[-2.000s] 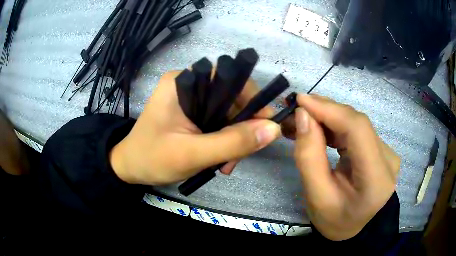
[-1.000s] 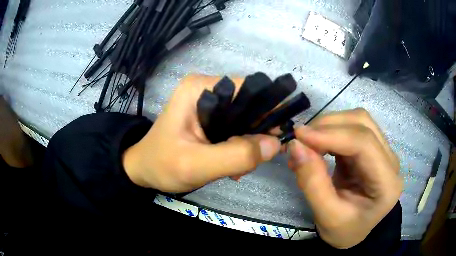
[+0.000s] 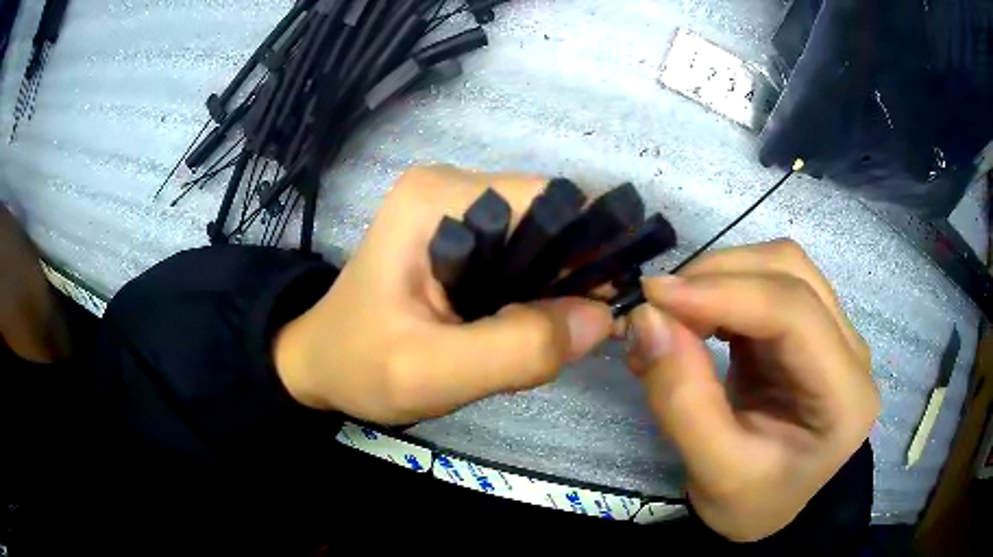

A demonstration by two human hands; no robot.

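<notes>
My left hand holds several black rod antennas fanned out, their wide ends up. My right hand pinches a small black hinge joint between thumb and forefinger, right beside my left thumb tip. A thin black antenna cable runs from behind my right fingers up and right to a tiny pale gold connector. The lower ends of the rods are hidden in my left hand. The trimming knife lies at the far right, out of my hands.
A tangled pile of black antennas lies at the upper left. A dark shiny bag is at the upper right, beside a whitish number plate. A blue-printed white strip runs along the near edge. Another person's arm may show at the left edge.
Against two seconds ago, both hands and the bench items sit further right and lower in view. The rods have bunched closer together, and the cable's connector end now shows. My right fingers still pinch the joint.
</notes>
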